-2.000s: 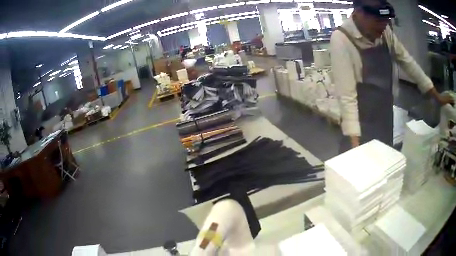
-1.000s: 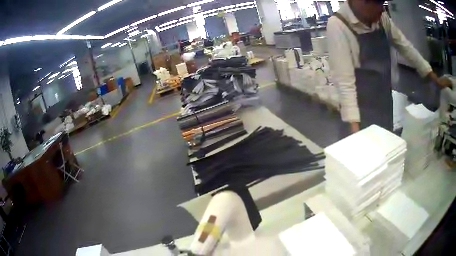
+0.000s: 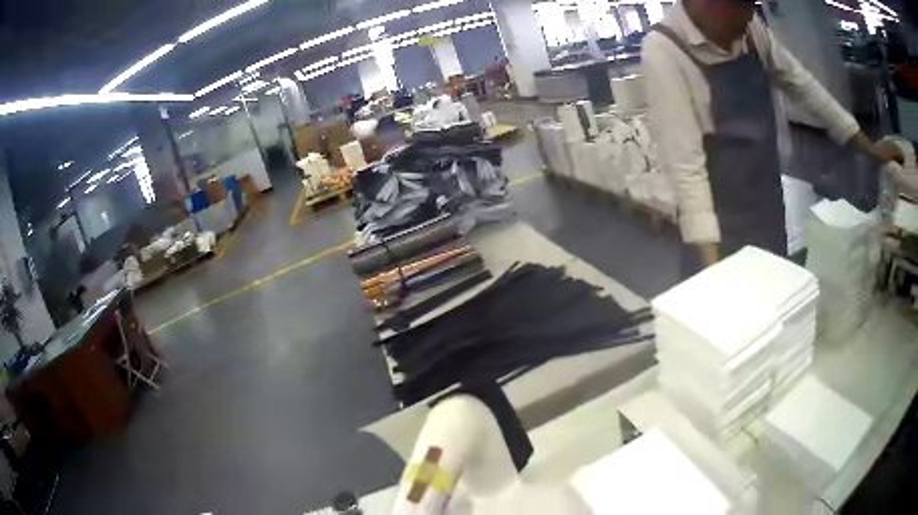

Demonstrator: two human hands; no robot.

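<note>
Neither of my hands is in the picture. The curved cream-white machine arm (image 3: 473,438) stands nearest in front of me at the bottom centre, with a brown and yellow tape patch (image 3: 431,475) on it. A small dark round knob (image 3: 345,503) shows left of it at the bottom edge. The lower part of the machine is cut off. A tall stack of white panels (image 3: 740,347) stands on the pale worktable to the right. Lower white piles lie in front of it (image 3: 654,478) and to its right (image 3: 817,427).
Black strips (image 3: 513,327) lie fanned on the bench behind the machine, with rolled material (image 3: 423,270) and grey piles (image 3: 433,186) beyond. An aproned person (image 3: 740,151) stands behind the stacks, one hand at a second machine (image 3: 899,216) at far right. Another white stack (image 3: 840,267) stands there.
The camera view has shifted slightly. The white pile at the bottom left has nearly left the picture. The tall stack and the black strips look unchanged.
</note>
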